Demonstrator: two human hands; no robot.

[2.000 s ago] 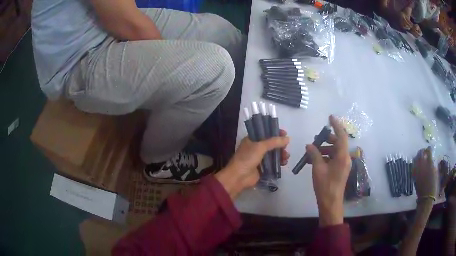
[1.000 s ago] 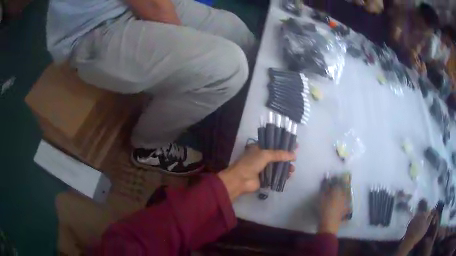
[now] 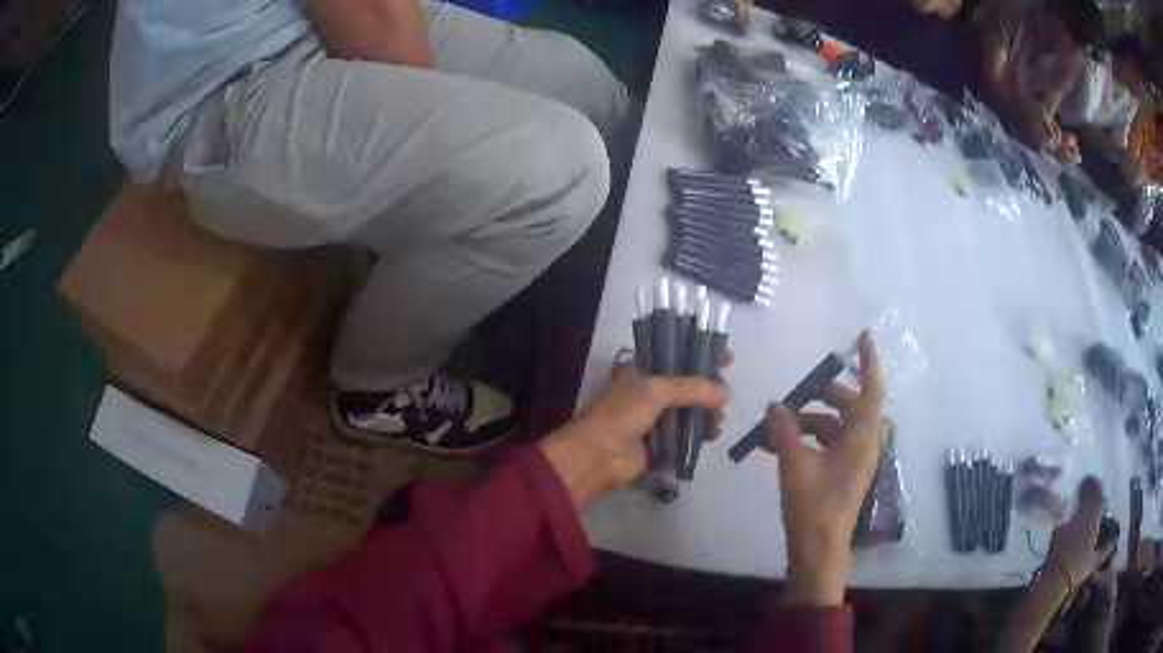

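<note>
My left hand (image 3: pixel 634 415) is closed around a fan of several black tubes (image 3: pixel 676 370), white tips pointing up and away from me. A dark round end shows below the fist. My right hand (image 3: pixel 829 466) holds one black tube (image 3: pixel 788 408) between thumb and fingers, slanted above the table; no white tip shows on it. A bag of dark parts (image 3: pixel 883 498) lies partly behind my right hand. A crinkled clear bag (image 3: pixel 893 347) lies just beyond my fingertips.
On the white table (image 3: pixel 638 523) lie a row of black tubes (image 3: pixel 721 232), a large bag of black parts (image 3: pixel 778 121) and another tube row (image 3: pixel 980 500). A seated person (image 3: pixel 408 166) is at left on a carton (image 3: pixel 166 281). Another person's hand (image 3: pixel 1074 542) is at right.
My right hand has risen from over the bag of dark parts and now holds a black tube. My left hand still holds its tubes. The view has shifted slightly.
</note>
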